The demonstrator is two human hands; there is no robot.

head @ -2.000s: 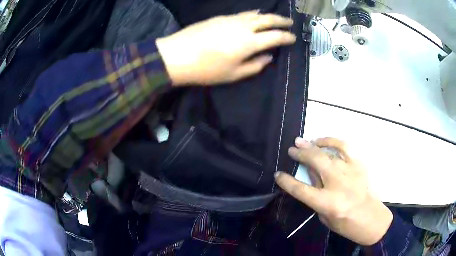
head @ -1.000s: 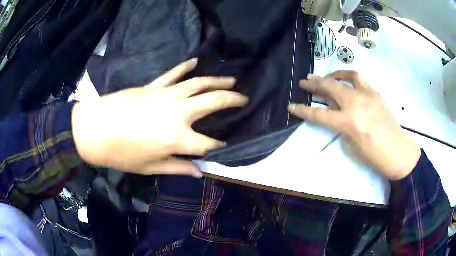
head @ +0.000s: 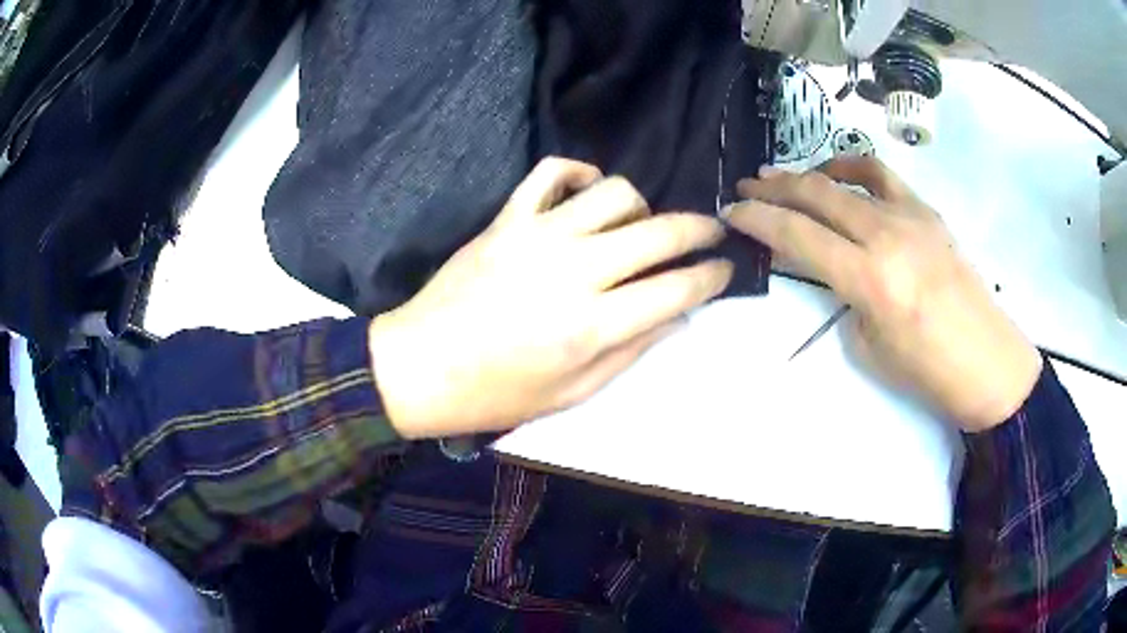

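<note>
The black trousers (head: 643, 111) lie on the white machine table, grey side up at the left. Their waistband (head: 745, 161) runs along the right edge up to the presser foot area, with a pale stitch line. Its near end lies just below my fingertips. My left hand (head: 556, 297) lies on the cloth, fingertips on the waistband near that end. My right hand (head: 877, 260) has its fingertips on the waistband's right edge. A thin pointed metal tool (head: 818, 334) sticks out from under my right hand. The grip on it is hidden.
The sewing machine head (head: 989, 37) is at the upper right, with a ribbed tension knob (head: 910, 111) and a round slotted plate (head: 803, 114). A heap of black garments (head: 111, 136) is at the left. The table's wooden-coloured edge (head: 717, 497) runs above my plaid-clothed lap.
The trousers have moved up towards the machine, and the waistband's near end now shows. My left hand has moved right to the waistband. My right hand moved up earlier and has barely shifted since.
</note>
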